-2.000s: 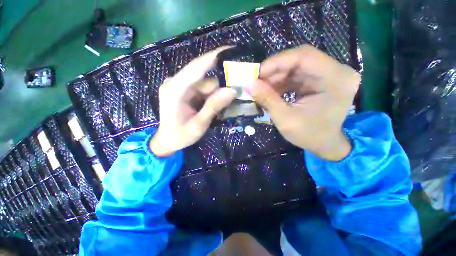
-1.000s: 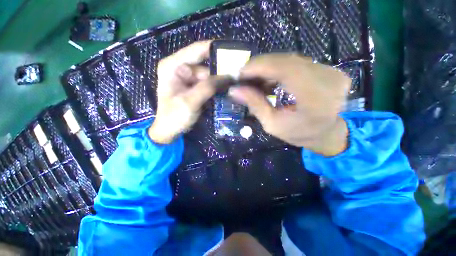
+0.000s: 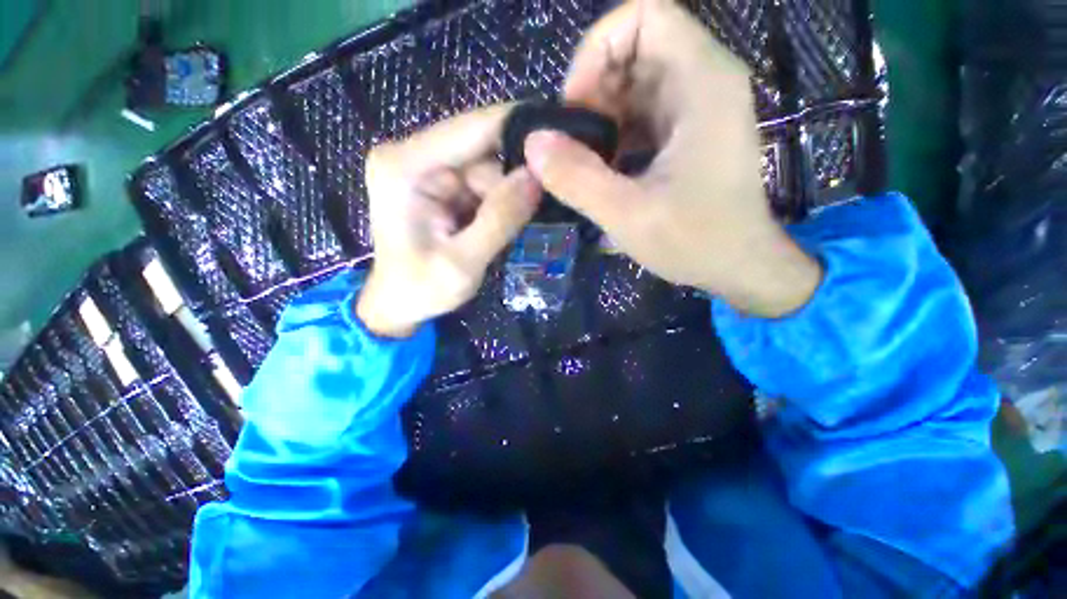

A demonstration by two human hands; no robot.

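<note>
A black phone housing [image 3: 559, 122] is held above the black blister tray, between both hands. A blue circuit board [image 3: 541, 255] with a silver patch shows below my fingers; whether it is joined to the housing is hard to tell. My left hand [image 3: 439, 222] grips the housing's left side. My right hand [image 3: 679, 164] is on its right side, with the thumb pressed on its dark face. The fingers hide much of the housing, and no white display face shows on it.
The large black blister tray [image 3: 293, 187] lies under the hands. A second tray [image 3: 70, 410] at left holds white strip-like modules [image 3: 108, 339]. Part-assembled phones [image 3: 193, 77] lie on the green surface [image 3: 70, 117] at upper left. Dark crumpled plastic [image 3: 1018, 211] is at right.
The white display face seen before between the hands no longer shows. My right hand has moved up, and its thumb is now on the dark part. My left hand has stayed nearly in place.
</note>
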